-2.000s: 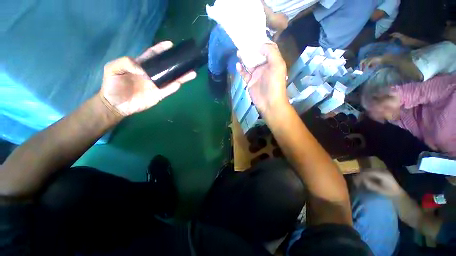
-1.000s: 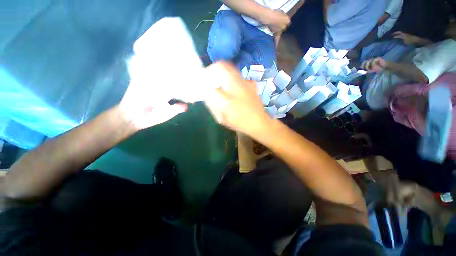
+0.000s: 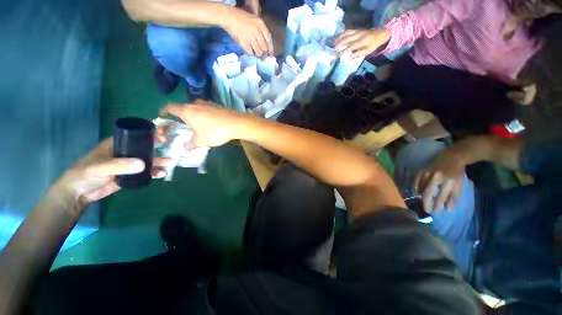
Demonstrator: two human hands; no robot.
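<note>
My left hand [image 3: 98, 175] holds a glossy black cylinder [image 3: 133, 151] upright, its round open end up, at the left of the view. The thumb lies across its front and fingertips show at its right side. My right hand [image 3: 200, 123] is just right of the cylinder and holds a crumpled white cloth [image 3: 180, 147] that hangs below the fingers. The cloth is close beside the cylinder; I cannot tell whether they touch.
White cartons [image 3: 249, 89] with open flaps stand grouped at the top middle, beside clustered black cylinders [image 3: 348, 92] on tan cardboard [image 3: 252, 161]. Other people's hands reach over the cartons. Another person's hand [image 3: 440, 187] is at the right. Blue sheeting [image 3: 49, 92] stands at the left.
The cylinder now stands upright in my left hand, away from the cloth that covered that area. My right hand has moved left and down from where it was earlier. The view has shifted right.
</note>
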